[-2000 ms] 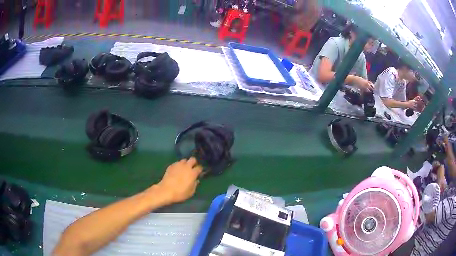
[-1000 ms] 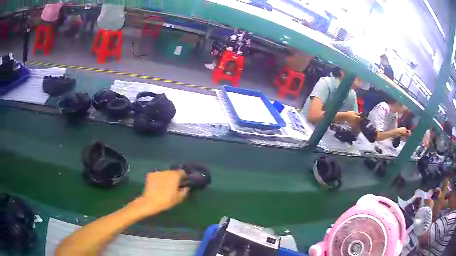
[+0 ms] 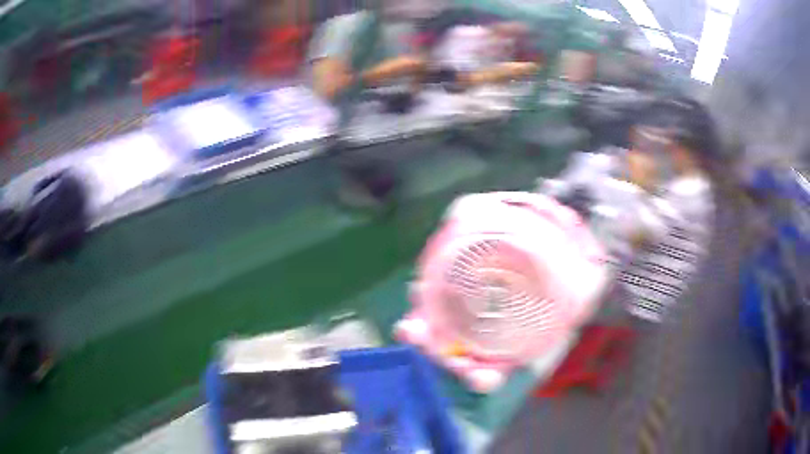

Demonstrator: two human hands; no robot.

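The frame is strongly blurred. Neither of my hands can be made out. A dark headphone (image 3: 19,348) is cut off by the left edge, over the green belt; a small skin-coloured spot at its edge is too blurred to name. The silver-and-black box (image 3: 286,390), likely a screw feeder, sits in the left part of the blue tray (image 3: 391,390) at the bottom.
A pink fan (image 3: 497,297) stands right of the tray. The green belt (image 3: 204,293) runs behind, with a dark headphone (image 3: 369,182) on it. Across it are more headphones (image 3: 58,213) and another blue tray (image 3: 209,124). A person in stripes (image 3: 657,266) sits at right.
The view has swung right, so the fan, feeder and tray sit further left. My left hand, earlier at a headphone on the belt, can no longer be made out.
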